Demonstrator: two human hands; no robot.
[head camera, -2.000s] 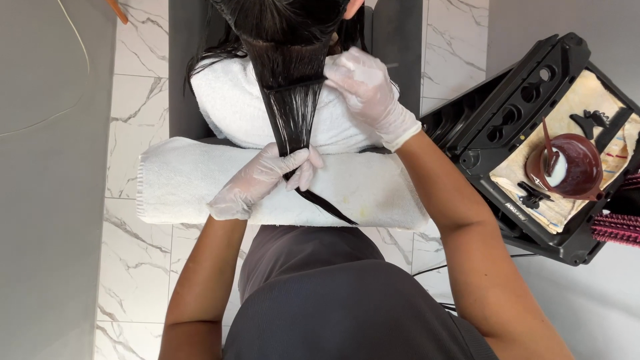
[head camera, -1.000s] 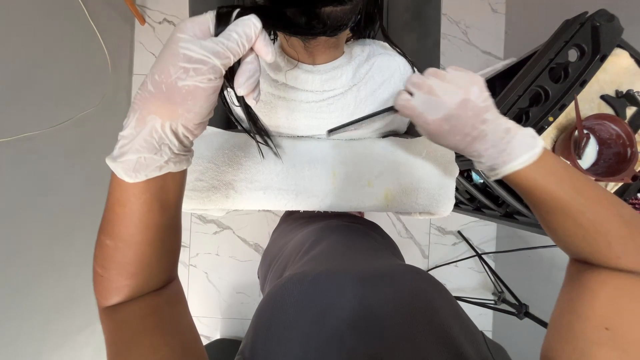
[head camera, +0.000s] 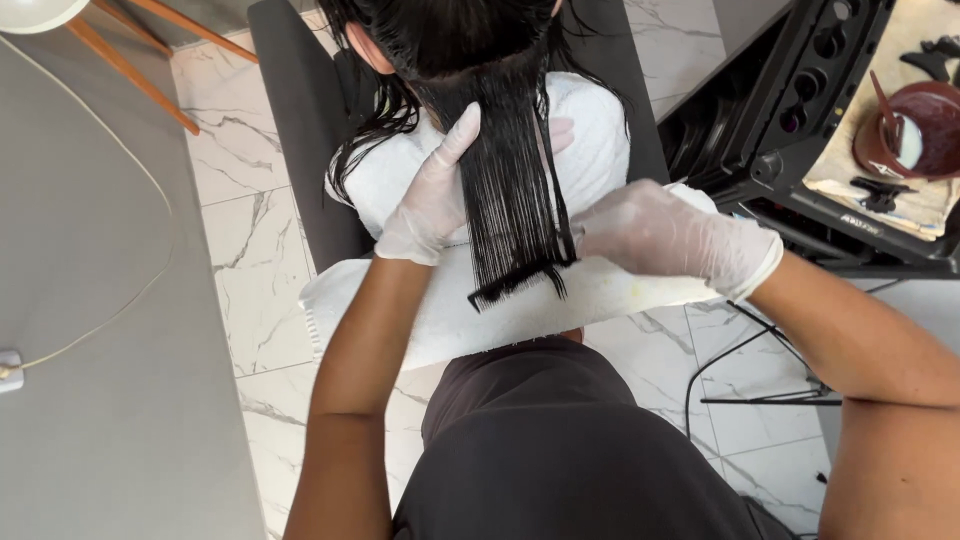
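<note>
A seated person's wet dark hair (head camera: 510, 172) hangs in a flat, combed section over a white towel (head camera: 592, 165) on the shoulders. My gloved left hand (head camera: 435, 195) lies beneath this section, its thumb on the near-left side and its fingertips showing past the right edge; the palm is hidden. My gloved right hand (head camera: 660, 232) is closed on one end of a black comb (head camera: 517, 283), whose teeth are in the lower ends of the hair. Under the comb a folded white towel (head camera: 450, 315) lies across the chair back.
To the right stands a black trolley (head camera: 795, 187) with a dark red bowl (head camera: 930, 127) of white cream, a brush (head camera: 885, 105) and black hair clips (head camera: 881, 195). A black metal stand (head camera: 772, 401) and cable are below it. A grey wall (head camera: 90, 247) and wooden legs (head camera: 135, 67) are at left.
One second ago my left hand held gathered hair up at the left and the comb was over the towel. Now the hair hangs spread over my left hand, with the comb in its ends.
</note>
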